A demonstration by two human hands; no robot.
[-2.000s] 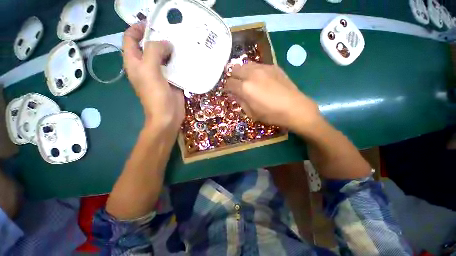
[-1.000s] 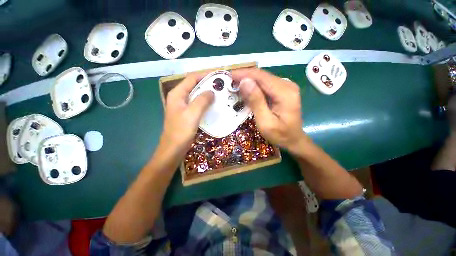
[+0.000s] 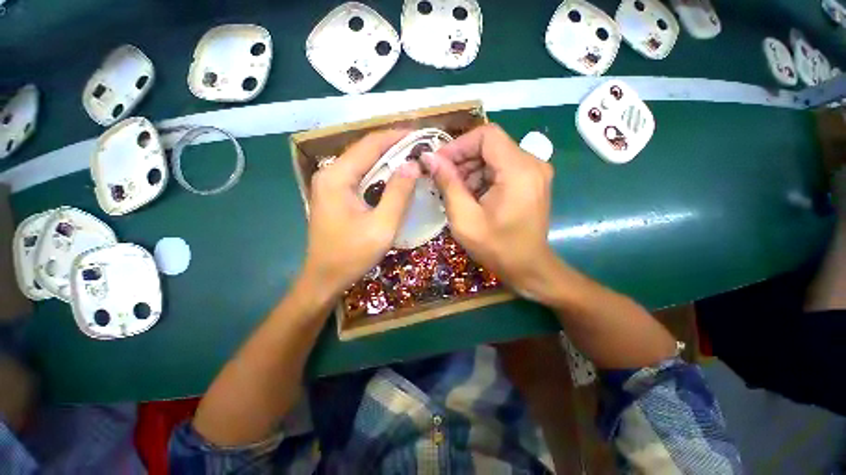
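A white housing point(image 3: 422, 218) is held tilted over the parts box, with a dark round opening showing near my left fingers. My left hand point(image 3: 357, 209) grips its left side. My right hand point(image 3: 496, 204) is at its upper right, thumb and fingertips pinched together at the rim close to the left thumb. Whether a small insert is between the fingertips is hidden. The tan parts box point(image 3: 422, 321) lies below both hands, with a loose heap of shiny copper-orange metal inserts point(image 3: 417, 278) and some silver-looking ones.
Stacked housings point(image 3: 116, 290), a white disc point(image 3: 173, 255) and a thin ring point(image 3: 208, 160) lie left. A fitted housing point(image 3: 615, 121) and another disc point(image 3: 537, 146) lie right. More housings point(image 3: 352, 46) line the far side beyond the pale strip point(image 3: 269, 118). Another person's arm shows at right.
The right hand has come up from the heap to the housing's rim. The housing has moved lower, over the box, and is now held between both hands and tilted. Far housings have shifted in view.
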